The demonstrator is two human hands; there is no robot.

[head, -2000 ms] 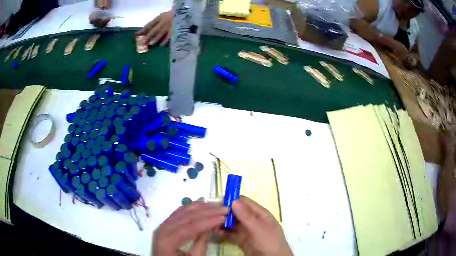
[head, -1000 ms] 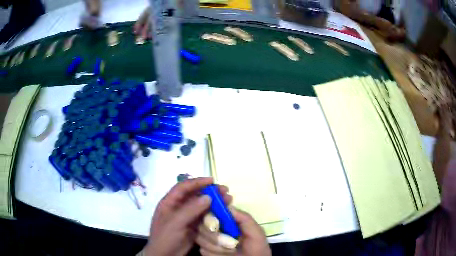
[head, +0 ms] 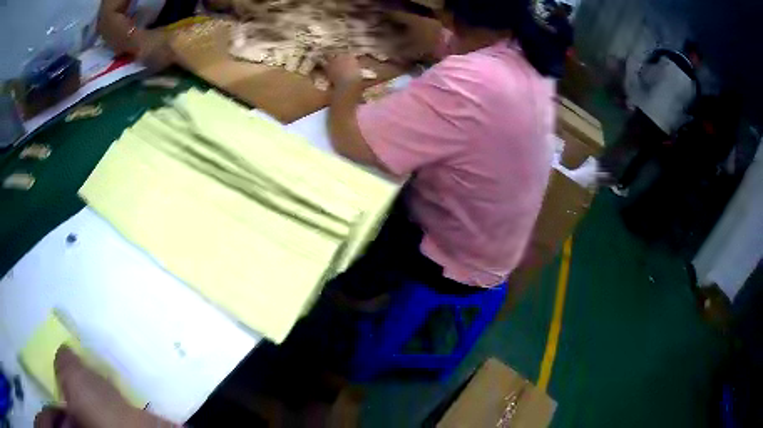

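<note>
My right hand (head: 92,397) is blurred and cut off by the frame's lower left edge. Its extended finger lies over the pale yellow adhesive sheet (head: 42,344) on the white table covering (head: 159,292). Whether it holds anything does not show. My left hand is out of the picture. A bit of bright blue (head: 3,397), seemingly a battery cell, shows at the far left edge. A small dark green disc (head: 72,239) lies on the white covering.
Overlapping spare adhesive sheets (head: 226,226) lie across the centre left. The green belt (head: 50,196) carries small tan pieces. A person in a pink top (head: 477,159) sits on a blue stool (head: 418,326) beside a tan heap (head: 301,38). A cardboard box (head: 498,401) stands on the green floor.
The view has swung right. The cell cluster, my left hand and the blue cell between my hands have left the picture. My right hand now appears at the lower left.
</note>
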